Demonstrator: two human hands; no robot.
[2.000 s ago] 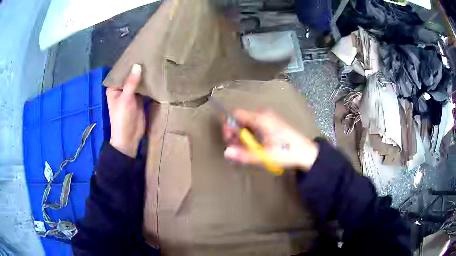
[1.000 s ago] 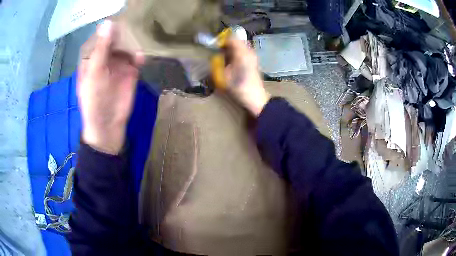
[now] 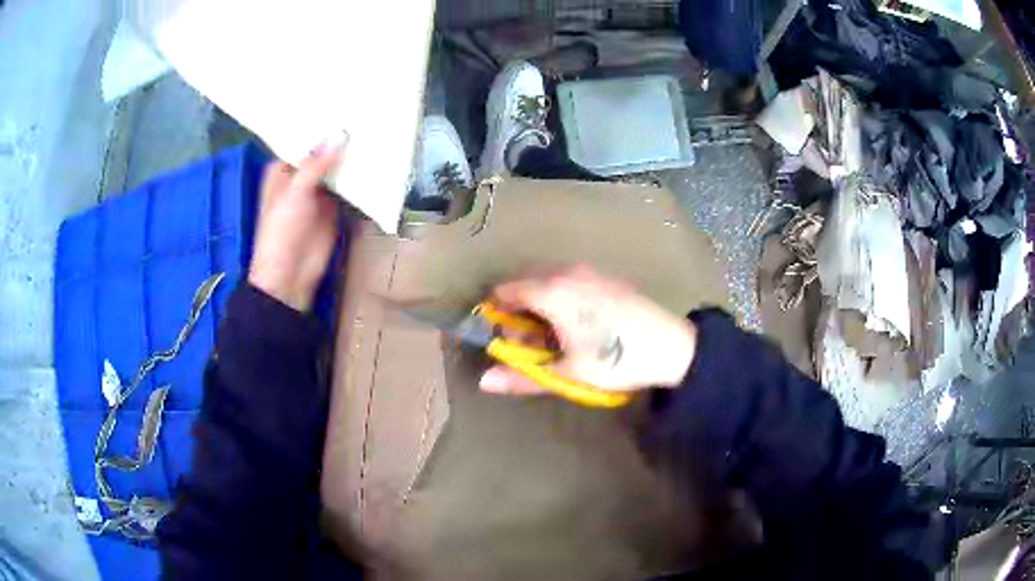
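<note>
A brown fabric panel (image 3: 556, 454) lies over the lap, with a stitched seam and the angled edge of a patch pocket (image 3: 397, 397) on its left part. My left hand (image 3: 297, 227) grips the lower edge of a pale panel side (image 3: 329, 80), held up at the upper left. My right hand (image 3: 596, 335) holds scissors (image 3: 528, 358) with orange-yellow handles above the brown panel. Their blades point left and are blurred, so I cannot tell whether they are apart.
A blue bin (image 3: 148, 272) at the left bears a beige tie strip (image 3: 142, 375) and small tags. White shoes (image 3: 516, 108) and a grey pedal (image 3: 627, 123) are beyond the lap. Heaps of black, cream and brown cloth (image 3: 874, 227) lie on the speckled floor at the right.
The upper brown panel has given way to a pale side held up at the upper left. The scissors moved from the raised cloth down over the lap. The shoes are now uncovered.
</note>
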